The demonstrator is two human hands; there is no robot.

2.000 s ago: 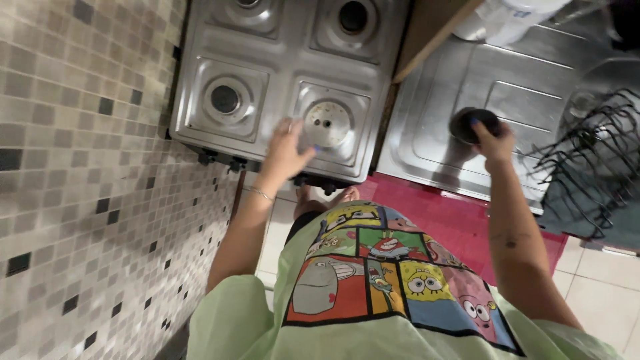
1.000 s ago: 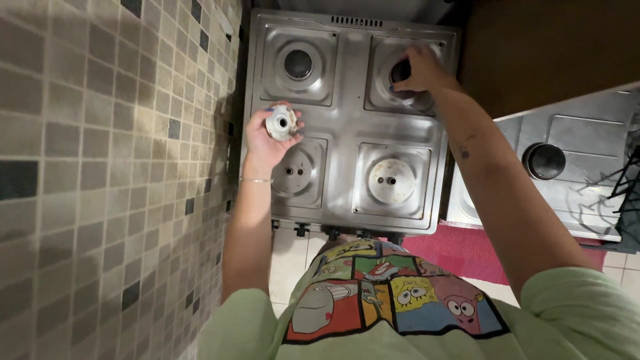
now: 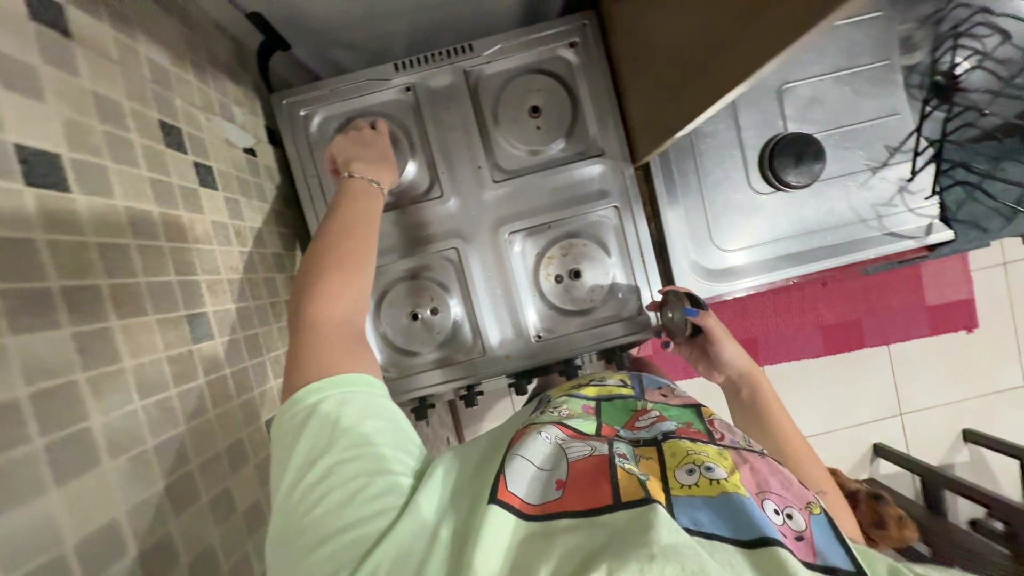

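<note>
My left hand (image 3: 364,152) reaches over the back left burner well of the stainless steel gas stove (image 3: 472,200); its fingers cover the middle of that well, so its grip cannot be made out. My right hand (image 3: 692,332) holds a round dark burner cap (image 3: 678,315) beside the stove's front right corner. The back right well (image 3: 534,110) and both front wells (image 3: 416,314) show bare burner seats with small holes. A black round burner cap (image 3: 794,161) lies on the steel sink drainboard (image 3: 740,216) at the right.
Black wire pan supports (image 3: 964,120) are piled at the far right. A brown panel (image 3: 696,64) rises between stove and drainboard. Tiled wall (image 3: 104,280) borders the left. Black knobs (image 3: 470,395) line the stove's front. A pink mat (image 3: 848,312), a brown dog (image 3: 880,516) and dark wooden furniture (image 3: 944,472) are below right.
My right hand has moved from the back right burner to near the front right corner with a cap. My left hand has moved to the back left burner. The back right well is now bare.
</note>
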